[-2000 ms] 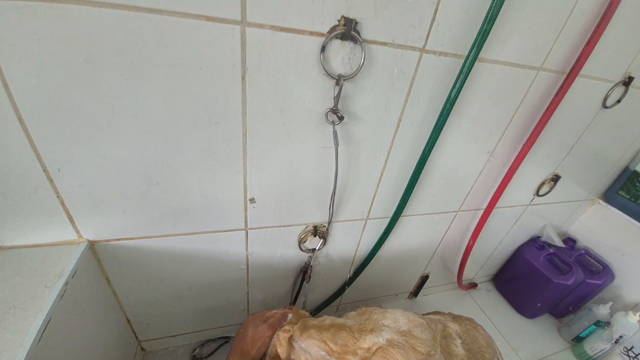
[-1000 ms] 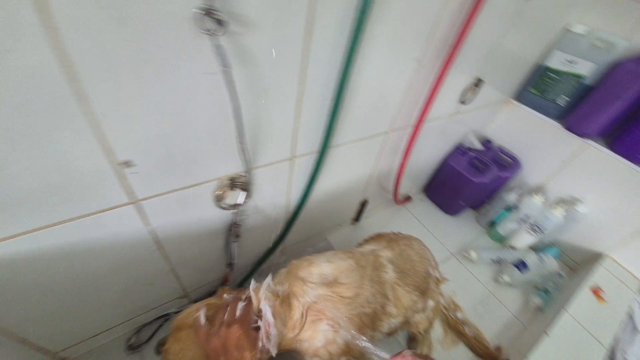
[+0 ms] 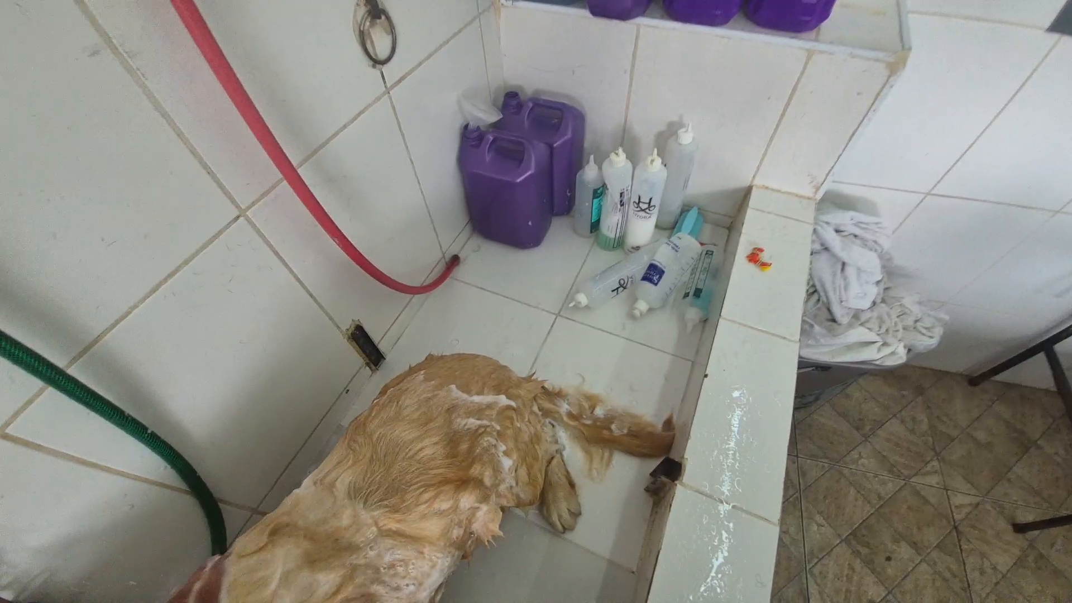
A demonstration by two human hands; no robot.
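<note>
A wet, golden-furred dog (image 3: 419,461) with patches of white lather stands in the tiled tub, its rump and tail toward the bottles and its head out of view. At the bottom left, a reddish-brown sliver that looks like part of my left hand (image 3: 201,582) lies against the dog's front end; its fingers cannot be made out. My right hand is out of view. The dog's tail (image 3: 615,427) reaches toward the tub's ledge, and a hind paw (image 3: 559,494) rests on the white tiles.
Purple jugs (image 3: 507,188) and several squeeze bottles (image 3: 645,201), some lying down, occupy the back corner. A red hose (image 3: 285,159) and a green hose (image 3: 126,427) run along the left wall. Right of the tiled ledge (image 3: 745,402) are piled towels (image 3: 854,276).
The view has swung right and down, bringing the ledge, towels and floor into sight. A hand seen on the lathered dog's head one second ago is now mostly out of frame.
</note>
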